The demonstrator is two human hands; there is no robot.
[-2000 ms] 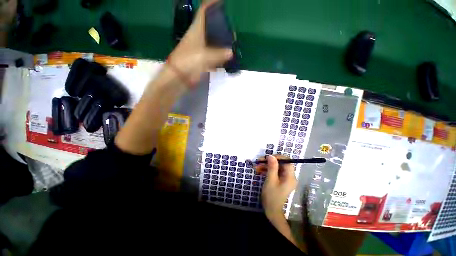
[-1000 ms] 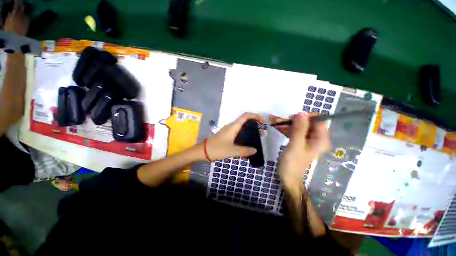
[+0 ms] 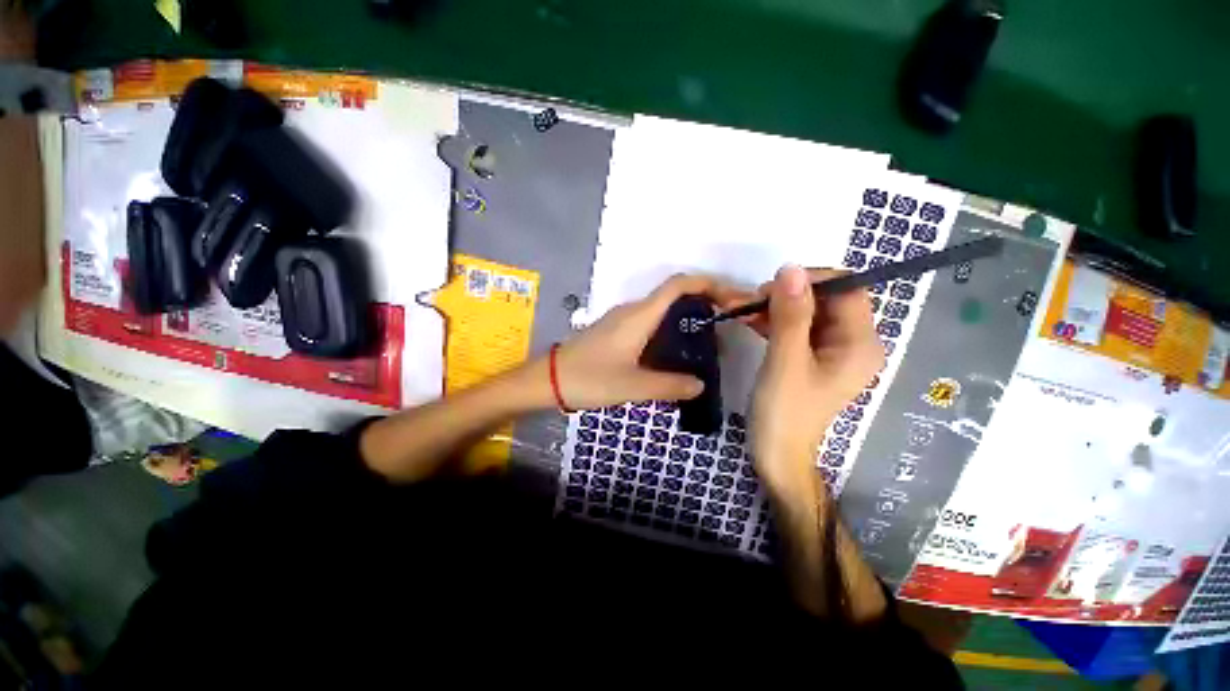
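My left hand, with a red band at the wrist, holds a black plastic housing over the label sheet. My right hand holds dark tweezers like a pen. Their tip touches or nearly touches the upper end of the housing, where a small label with pale marking shows. The sheet has rows of small dark labels low down and blank white backing paper above. The hands hide part of the sheet.
A pile of black housings lies left on the printed work board. More housings lie on the green belt. A second label sheet and a grey panel are right of my hands. A yellow patch is left.
My left hand has come down from over the belt with a housing. My right hand has moved up from the label rows to the housing's end. The view has shifted slightly.
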